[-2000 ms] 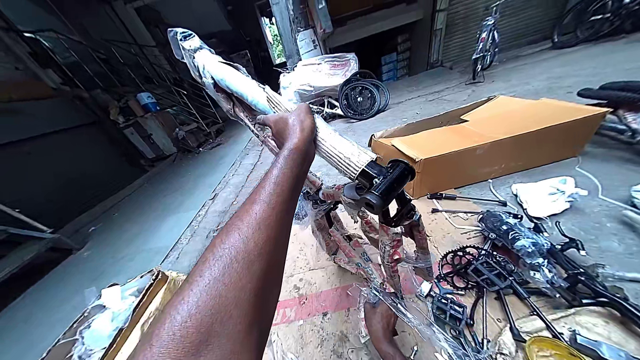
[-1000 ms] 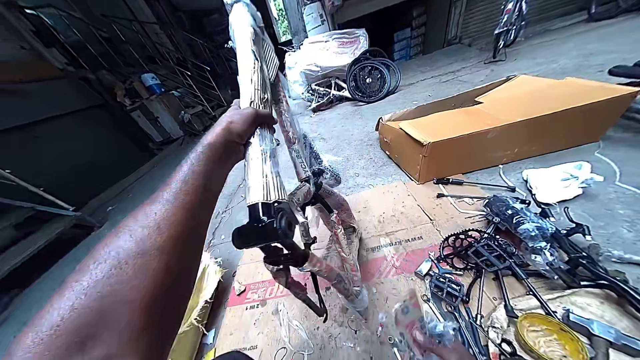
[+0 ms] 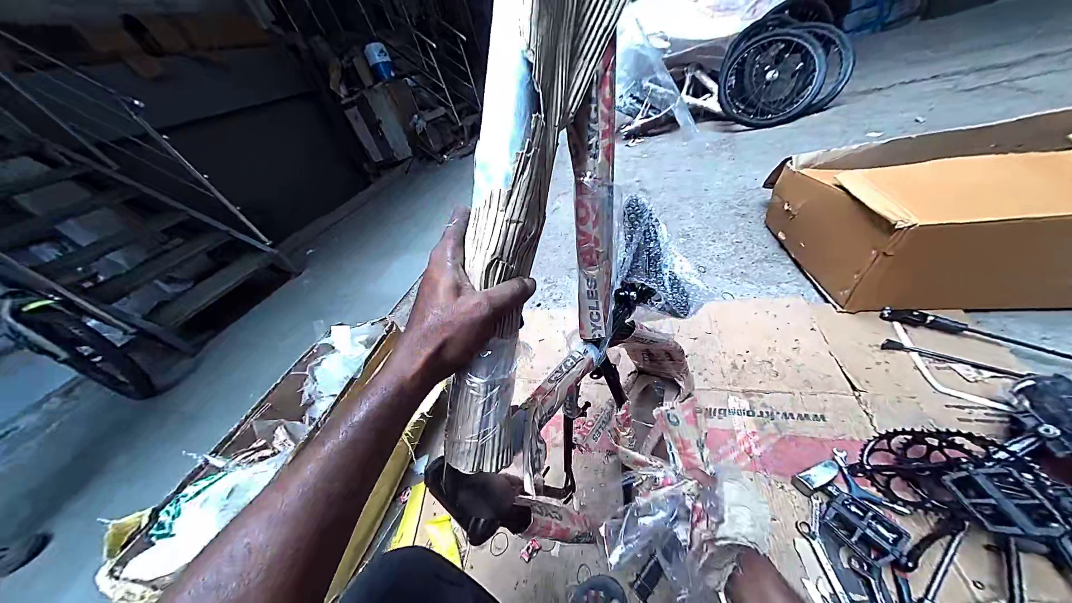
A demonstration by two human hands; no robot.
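Note:
My left hand (image 3: 469, 310) grips the thick tube of a bicycle frame (image 3: 507, 243), which is wrapped in corrugated cardboard and clear plastic. The frame stands tilted, with its bottom bracket end low near my knee. Its thinner tubes (image 3: 593, 234) are covered in printed wrapping, and a saddle (image 3: 649, 260) in bubble wrap shows behind them. Low at the right, my right hand (image 3: 737, 511) is near crumpled clear plastic (image 3: 645, 528) and torn wrapping; it is partly hidden and blurred, and its fingers cannot be made out.
Cardboard sheeting (image 3: 754, 368) lies under the frame. At right are a chainring (image 3: 913, 469), pedals (image 3: 863, 523), wrenches (image 3: 825, 561) and a large open carton (image 3: 946, 226). A box of packing waste (image 3: 251, 469) stands at left. Wheels (image 3: 775, 75) lean farther back, and metal stairs (image 3: 167, 251) rise at far left.
The bicycle frame has swung from a slant to more upright, with my left hand still around its wrapped tube. My right hand has moved from the cardboard beside the parts to near the frame's wrapping.

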